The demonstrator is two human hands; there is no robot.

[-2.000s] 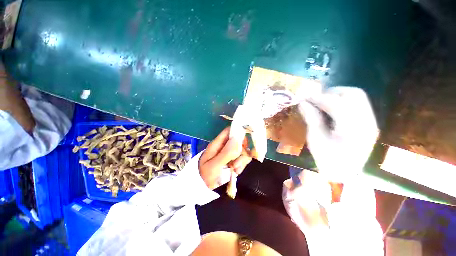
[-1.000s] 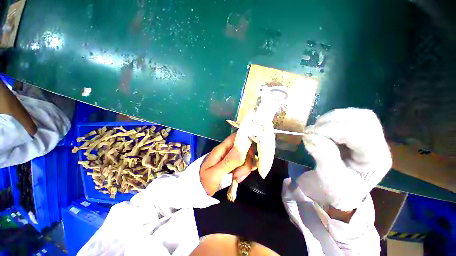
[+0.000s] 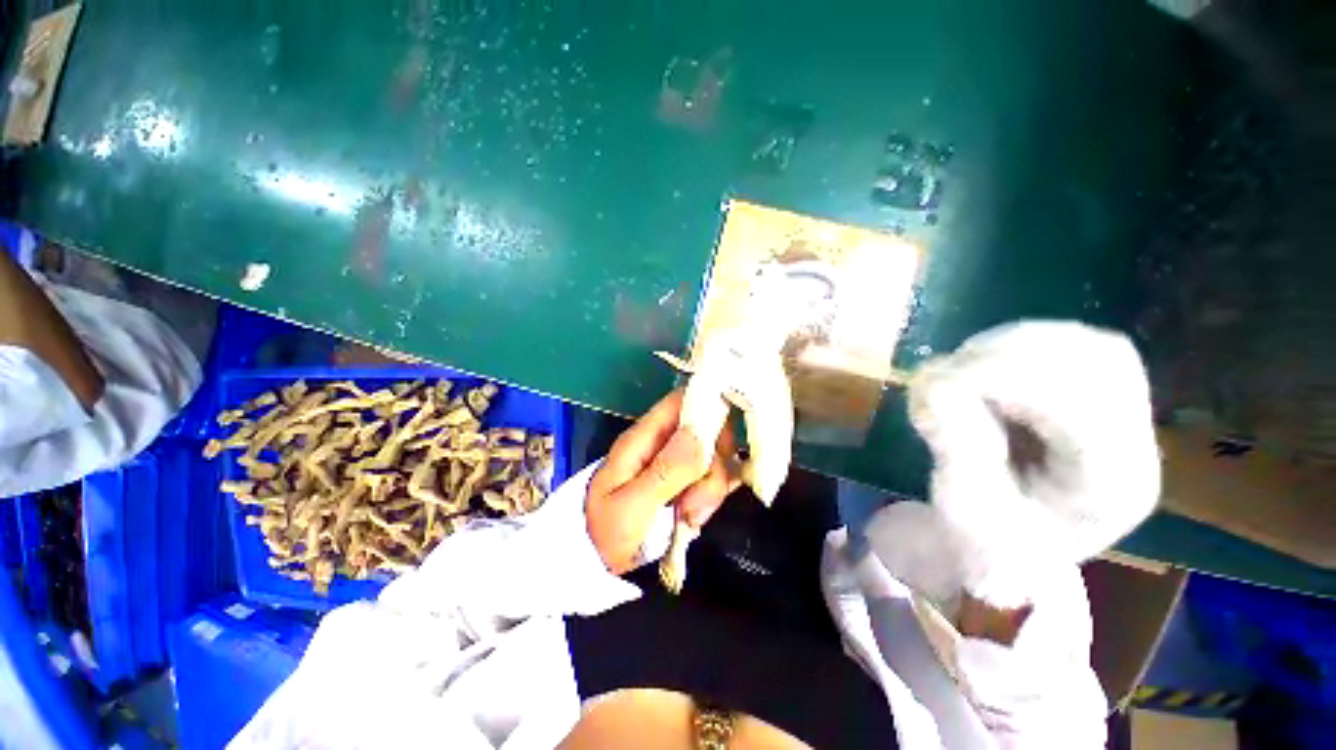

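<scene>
My left hand, bare, holds pale cream leg parts over my lap, at the bench's near edge. A slim tan end sticks out below the hand. My right hand, in a white glove, pinches a thin pale stick that points left towards the leg parts. Whether its tip touches them is too washed out to tell. The cardboard pad lies on the green bench behind the parts, with a bright white patch and a small pale ring on it.
A blue crate heaped with tan legs stands left of my lap, among other blue crates. Another person's white sleeve is at the far left. The green bench spans the top. Brown cardboard lies at the right.
My gloved right hand has moved down and right from over the pad, uncovering the pad's right side. My left hand has barely moved and keeps its hold on the leg parts.
</scene>
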